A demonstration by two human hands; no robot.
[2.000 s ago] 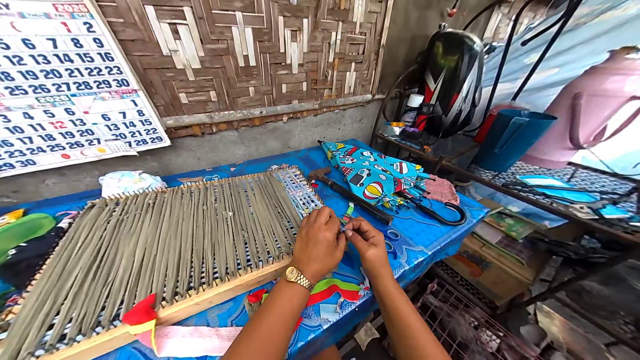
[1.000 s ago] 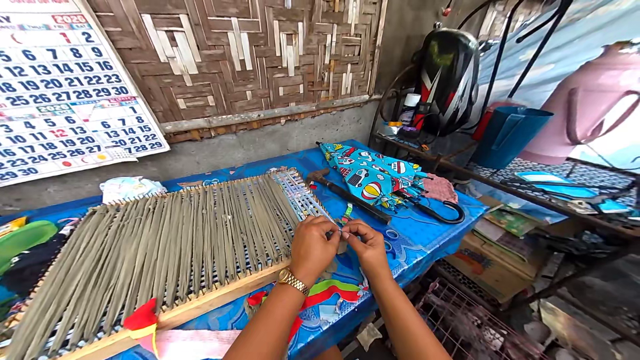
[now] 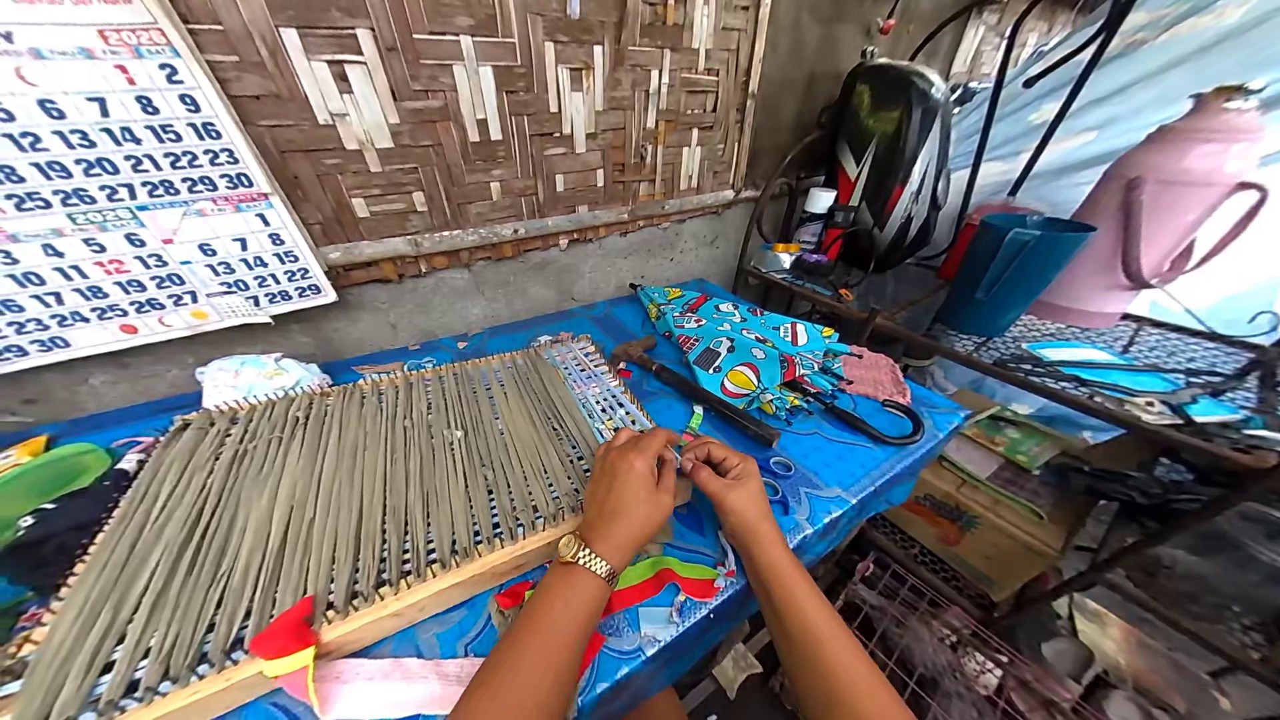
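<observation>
My left hand [image 3: 632, 490], a gold watch at its wrist, is at the right front corner of a wooden peg frame [image 3: 450, 590]. Grey-green fabric strips [image 3: 340, 490] are stretched across the frame, with patterned strips [image 3: 600, 385] showing at its right end. My right hand [image 3: 728, 482] meets the left, fingertips pinched together. Both hold a small pale piece between them, mostly hidden by the fingers. Just beyond the hands lies a green strip [image 3: 694, 422]. Blue-handled scissors [image 3: 776, 478] rest right of my right hand. A red and green fabric strip [image 3: 665, 580] lies below the hands.
A hammer [image 3: 700, 392] and a folded blue patterned umbrella [image 3: 735, 345] lie behind the hands on the blue-covered table [image 3: 850, 475]. A metal rack [image 3: 1000, 370] at right holds a blue pitcher [image 3: 1010, 270]. White cloth [image 3: 260, 378] sits behind the frame.
The fingers of both hands have shifted slightly while staying together near the frame's corner. The frame, hammer and umbrella have not moved.
</observation>
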